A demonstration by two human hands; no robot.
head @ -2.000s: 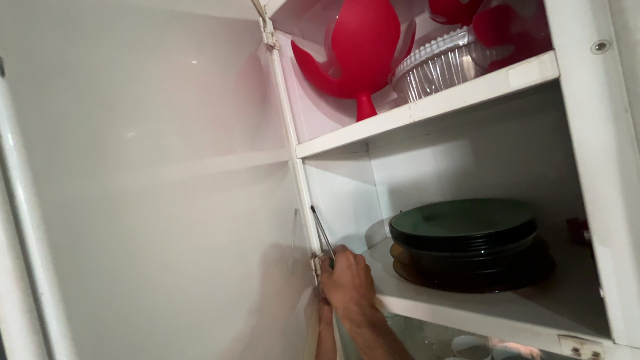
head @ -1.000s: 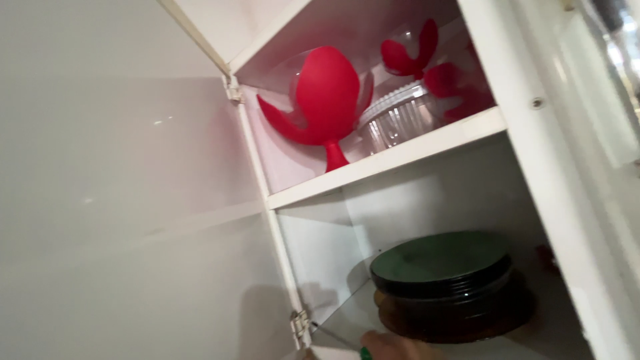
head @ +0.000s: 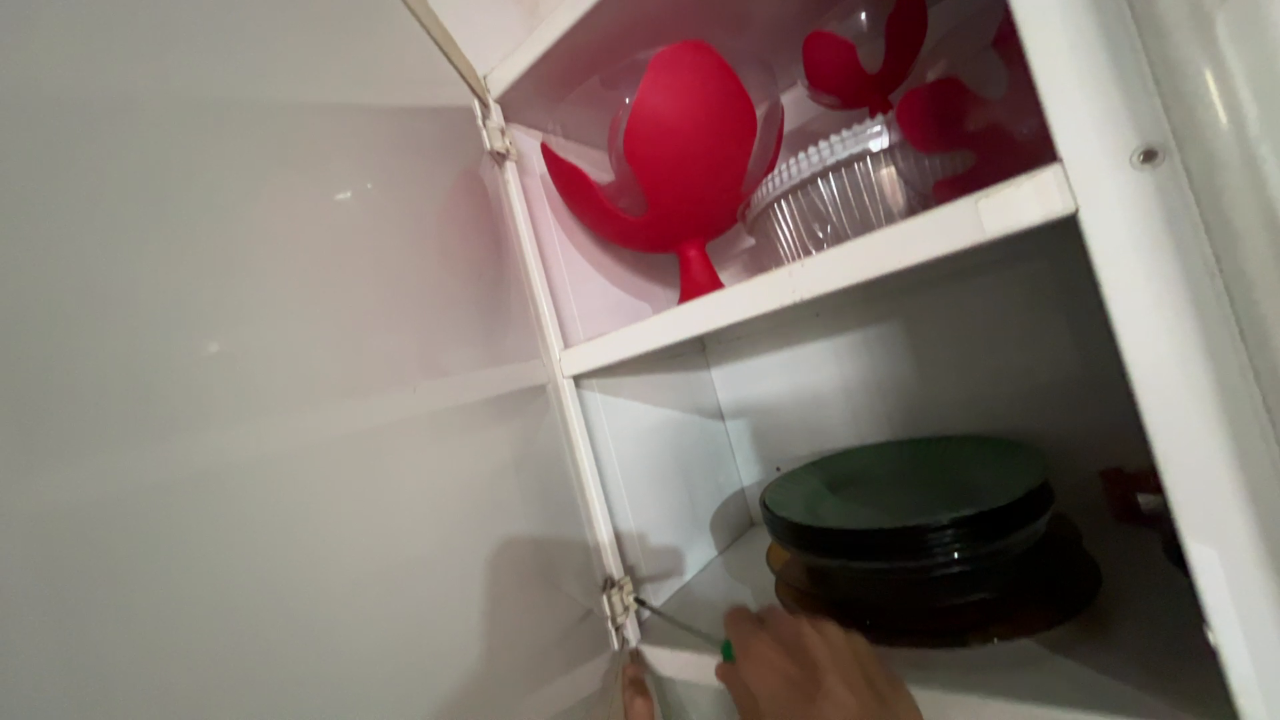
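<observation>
My right hand (head: 815, 665), at the bottom edge, is closed around a screwdriver (head: 690, 632) with a thin metal shaft and a green handle part. Its tip meets the lower cabinet hinge (head: 620, 607). Just under that hinge a bit of my left hand (head: 636, 690) shows, its fingertip near the cabinet's edge; the rest is out of view, so its grip is unclear. The white cabinet door (head: 250, 400) stands open on the left, and an upper hinge (head: 493, 130) joins it to the frame.
A stack of dark green plates (head: 905, 490) rests on amber ones (head: 1080, 580) right beside my right hand. On the shelf (head: 820, 270) above stand a red petal-shaped goblet (head: 690, 140), more red pieces and a clear ribbed container (head: 830, 195). The cabinet's side post (head: 1130, 300) is at the right.
The screwdriver has gone from pointing steeply upward to lying against the lower hinge. My right hand is now to the right of that hinge. The view has shifted closer to the cabinet.
</observation>
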